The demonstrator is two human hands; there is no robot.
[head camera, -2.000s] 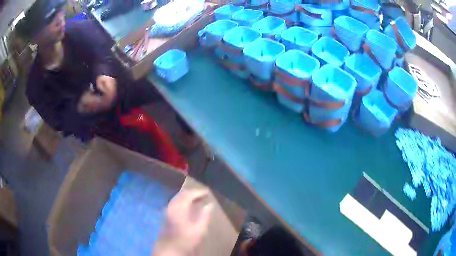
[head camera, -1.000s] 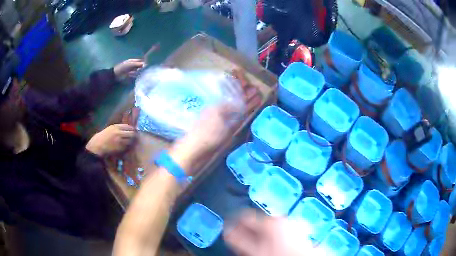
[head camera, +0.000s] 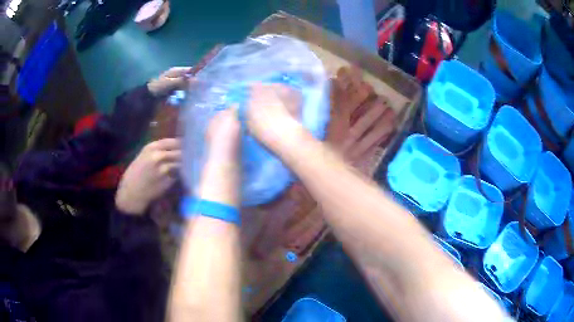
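Observation:
A clear plastic bag (head camera: 264,50) with small light-blue fasteners inside lies in a shallow cardboard tray (head camera: 393,78), on top of brown handle straps (head camera: 368,119). My left hand (head camera: 223,135), with a blue band at the wrist, reaches into the bag's opening on the left side. My right hand (head camera: 274,107) is inside the bag among the fasteners. Both hands are blurred and the fingers are hidden by the bag and its contents, so what they grip does not show.
Rows of light-blue baskets (head camera: 425,173) stand to the right. Another person's hand (head camera: 151,173) is at the tray's left edge, with the other hand behind it. One basket (head camera: 313,311) is cut off at the bottom. Red and black items are at the back.
Both my hands have moved to the bag; one second ago one hand was near it and the other low over the baskets. The bag now looks more open and upright.

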